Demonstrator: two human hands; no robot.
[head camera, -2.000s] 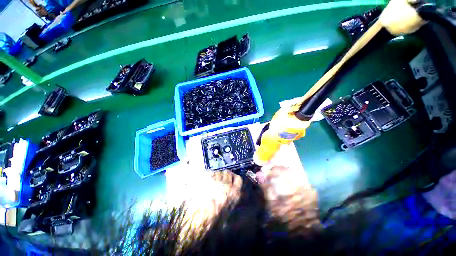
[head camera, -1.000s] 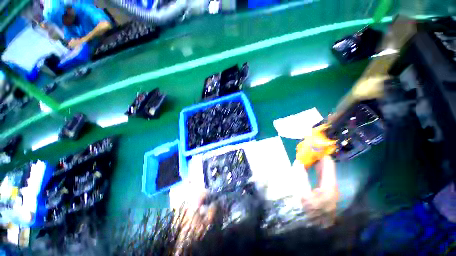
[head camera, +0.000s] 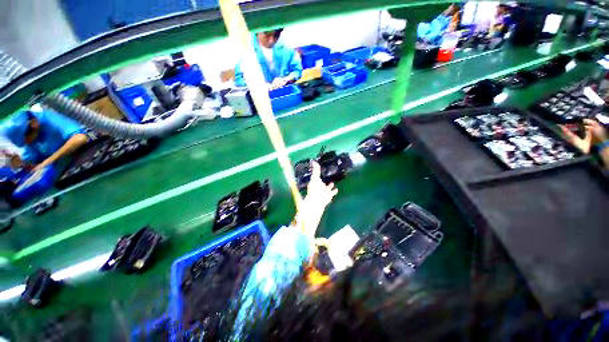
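Note:
My left hand (head camera: 319, 195), in a light blue sleeve, reaches over the green belt with its fingers spread. Its fingertips overlap the near edge of an open black housing (head camera: 334, 164); whether they touch is unclear. The orange screwdriver (head camera: 318, 276) hangs low beside the sleeve, partly hidden, with its yellowish cord (head camera: 266, 107) running up. Another open housing (head camera: 409, 235) lies at the right by a white paper slip (head camera: 342, 246). I cannot make out my right hand. Dark hair covers the bottom centre.
The blue parts bin (head camera: 175, 287) with black pieces is at the lower left. More open housings (head camera: 242, 206) stand along the belt. A large black tray (head camera: 461, 175) fills the right, with another person's hands (head camera: 587, 137) beyond it. People in blue sit opposite.
The view has swung up and to the right. My left hand has left the work housing and stretched out to the belt. My right hand no longer shows at the screwdriver.

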